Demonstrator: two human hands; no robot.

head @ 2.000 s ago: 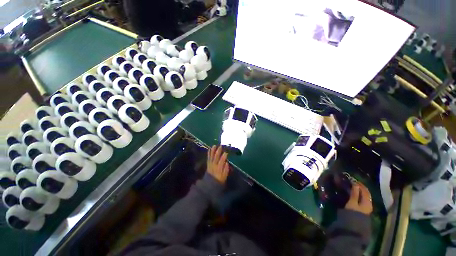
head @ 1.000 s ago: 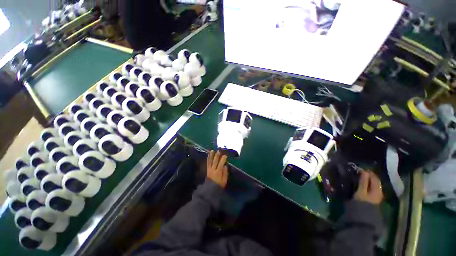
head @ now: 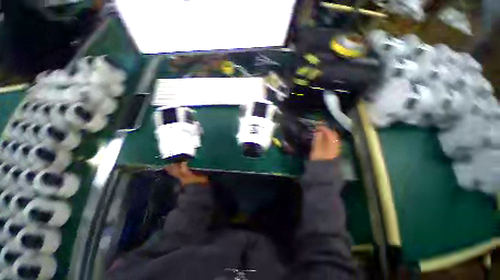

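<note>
A white dual-lens camera point(head: 178, 134) stands on the green bench at the left, its black lower face toward me. My left hand point(head: 186, 173) is at the bench's front edge, its fingertips at the base of this camera; blur hides whether they grip it. A second white dual-lens camera point(head: 256, 128) stands to its right, touched by neither hand. My right hand point(head: 325, 143) rests right of it, beside a dark area where the black mouse cannot be made out clearly.
A white keyboard point(head: 208, 91) lies behind the cameras, below the bright monitor point(head: 208, 24). Rows of single-ball cameras point(head: 50, 183) fill the left. A black bag point(head: 342, 74) with a yellow tape roll point(head: 347, 47) is at the right. Whitish wrapped units point(head: 438, 93) cluster far right.
The view has swung right and blurred, bringing in the clustered units at the right. The left hand's fingers now sit closer under the left camera. Both cameras still stand on the bench.
</note>
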